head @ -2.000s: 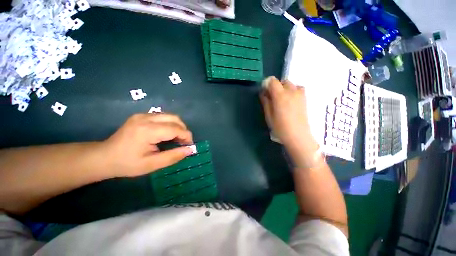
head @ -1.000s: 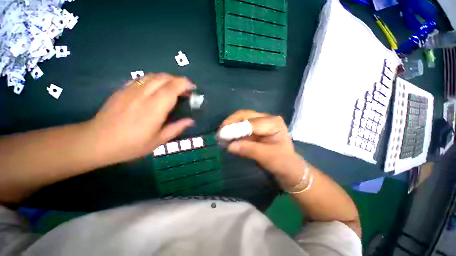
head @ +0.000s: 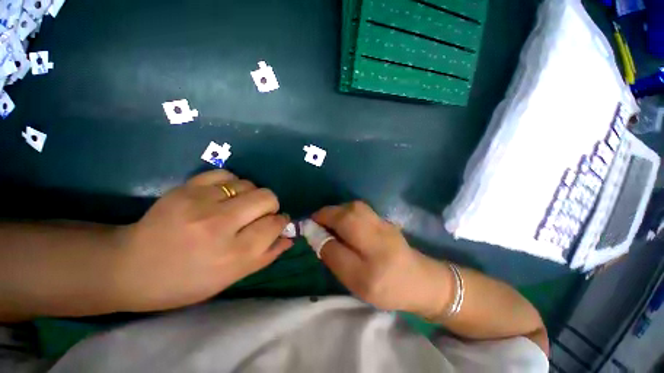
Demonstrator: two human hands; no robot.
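Note:
My left hand [head: 211, 240], with a gold ring, pinches a small white square part [head: 290, 229] between thumb and fingertips. My right hand [head: 371, 255], with a white finger cot [head: 318, 237] on one finger, has its fingertips at the part's right edge. The two hands nearly touch. The working green PCB panel [head: 280, 273] lies below the hands, mostly hidden by them. The white squares on its top row cannot be seen now.
Peeled tabbed pieces [head: 179, 111] lie scattered beyond my hands, with a heap [head: 14, 47] at far left. Spare green panels [head: 415, 55] are stacked beyond. White sheets [head: 535, 138] with rows of parts and a tray [head: 630, 200] are at right. A yellow tool [head: 624, 52] is at upper right.
My hands have come together over the panel around the small part. Another tabbed piece now lies loose beyond them. The view has moved closer, shifting the spare panels up and right.

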